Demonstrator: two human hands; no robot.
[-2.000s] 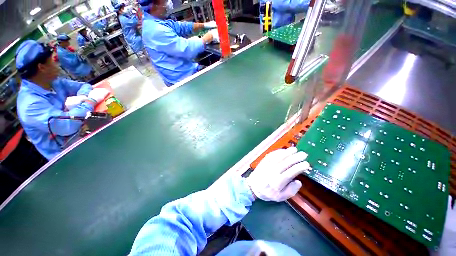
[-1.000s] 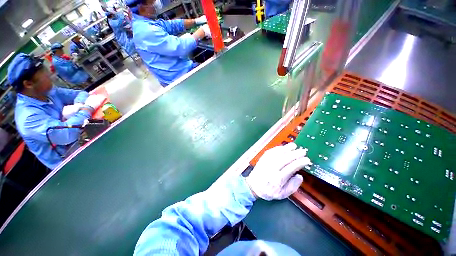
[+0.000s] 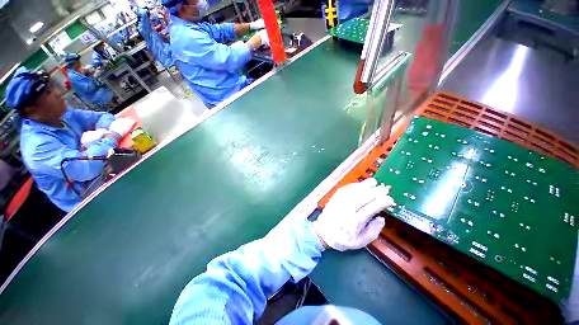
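Observation:
A large green printed circuit board with pale spots lies at the right, over an orange-brown slotted tray. Its near edge appears raised above the slats. My left hand, in a white knit glove, holds the board's left corner, fingertips at the top edge and thumb lower. The underside of the grip is hidden. Of my right hand, only a small pale patch shows at the lower right picture edge, beside the board; its fingers are not visible.
A wide green conveyor belt runs diagonally left of the tray. A clear guard in a metal frame stands between them. Another board is farther up the belt. Coworkers in blue sit across it, near a red post.
The view has shifted, so the board sits farther right and slightly higher in the picture than two seconds ago. My left hand stays on its corner. Less of the pale patch at right shows.

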